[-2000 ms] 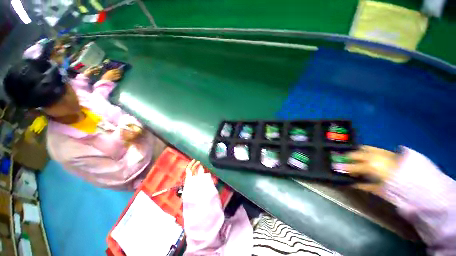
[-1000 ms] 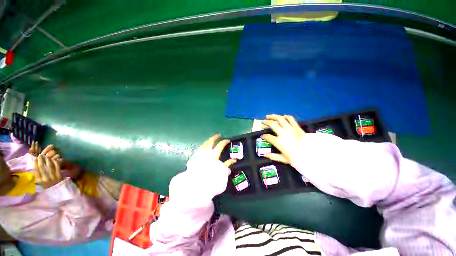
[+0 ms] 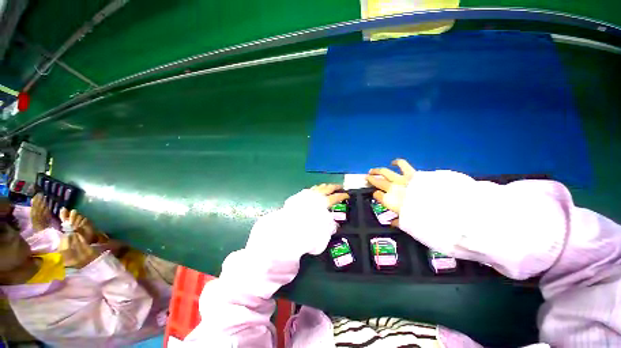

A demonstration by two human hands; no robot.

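Observation:
A black compartment tray [image 3: 362, 231] lies on the green bench in front of me, with small green and white units [image 3: 384, 252] in its pockets. My left hand [image 3: 331, 194] is at the tray's upper left corner, its fingers over a pocket with a unit. My right hand [image 3: 393, 183] is at the tray's far edge, fingers bent down by the second pocket of the far row. Whether either hand grips anything is unclear. My right sleeve hides much of the tray's right part. A small white piece [image 3: 355, 181] shows between the hands.
A blue mat [image 3: 442, 102] lies beyond the tray. A red tray [image 3: 186, 302] is at lower left. A person in a pink smock [image 3: 102, 292] sits at left, near another black tray [image 3: 60, 192]. A yellow sheet [image 3: 408, 17] is at the back.
The tray was held in the air by my right hand, then came down before me. Since then my hands and the tray show slightly lower and more to the right, with my left hand on its corner.

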